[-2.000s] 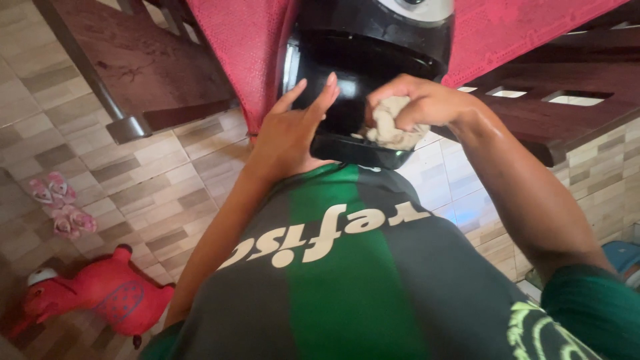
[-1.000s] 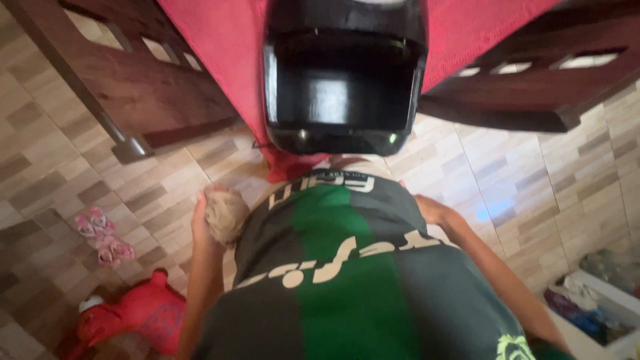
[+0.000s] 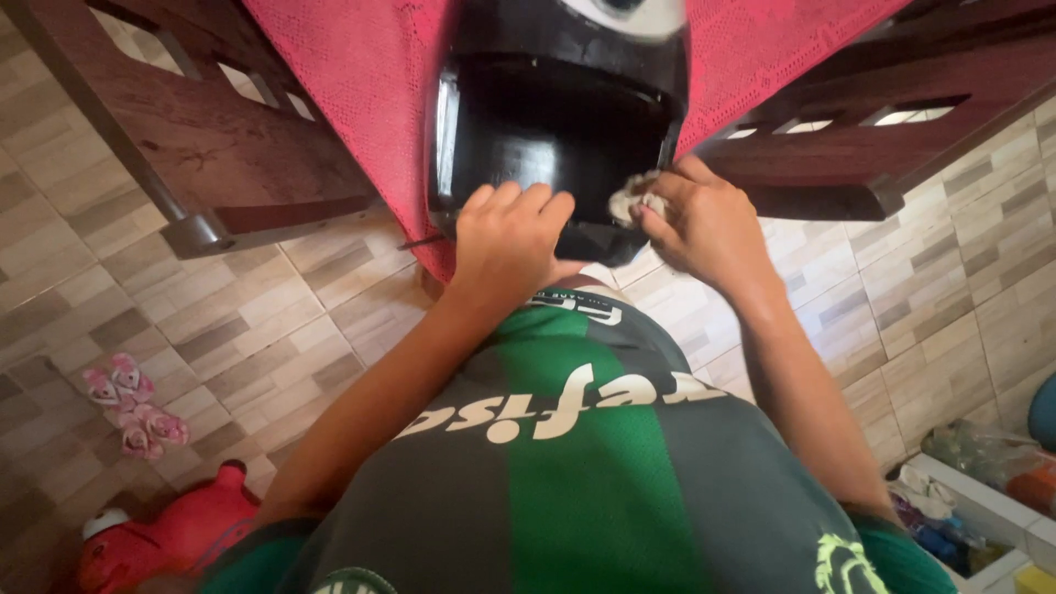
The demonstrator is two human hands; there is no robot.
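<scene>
A glossy black appliance, which looks like an air fryer body [image 3: 561, 115], stands at the edge of a table with a red lace tablecloth [image 3: 363, 74]; its wide front opening faces me. My left hand [image 3: 511, 239] grips the near rim of that opening, fingers over the edge and thumb toward my shirt. At the rim's right corner, my right hand [image 3: 709, 223] holds a bunched beige cloth [image 3: 637, 200] against the black casing. Part of the cloth is hidden by my fingers.
Dark wooden chairs stand left [image 3: 239, 157] and right [image 3: 825, 148] of the table corner. Pink flip-flops [image 3: 136, 404] and a red animal-shaped toy [image 3: 177, 528] lie on the tiled floor at left. A white container [image 3: 982, 495] with assorted items is at lower right.
Both hands have come up from beside my body to the appliance's near rim. One second ago the cloth was in my left hand; now it is in my right.
</scene>
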